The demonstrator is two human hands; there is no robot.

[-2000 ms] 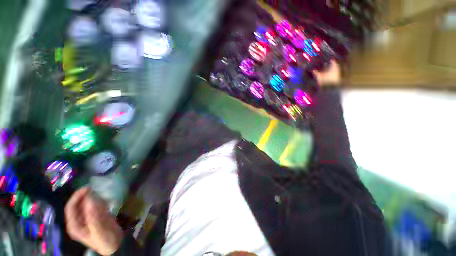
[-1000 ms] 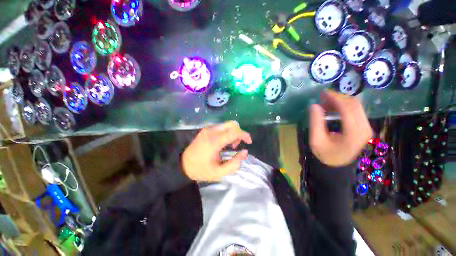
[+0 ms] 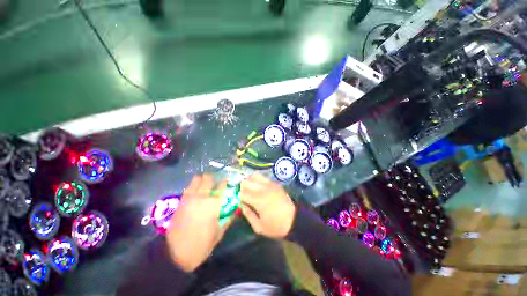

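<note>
A green-glowing LED unit (image 3: 230,200) is held between both hands near the middle of the bench. My left hand (image 3: 195,222) is closed on its left side. My right hand (image 3: 268,206) grips its right side, with the fingertips partly hidden. A pink-glowing LED unit (image 3: 164,213) lies just left of my left hand and is partly covered by it. Black round housings with white faces (image 3: 300,150) lie piled to the right. Pliers with yellow-and-black handles (image 3: 252,153) lie beside the pile.
Glowing clear-rimmed units (image 3: 90,229) and unlit ones (image 3: 23,162) stand at left. Another pink unit (image 3: 154,145) lies farther back. A thick black tube (image 3: 399,87) crosses at right beside a blue-and-white box (image 3: 345,87). A dark tray of lit units (image 3: 370,217) is at lower right. A green conveyor (image 3: 231,46) runs behind.
The view has tilted up, showing more conveyor. Both hands were empty above the bench's front edge; they have come together over the bench and taken hold of the green-lit unit.
</note>
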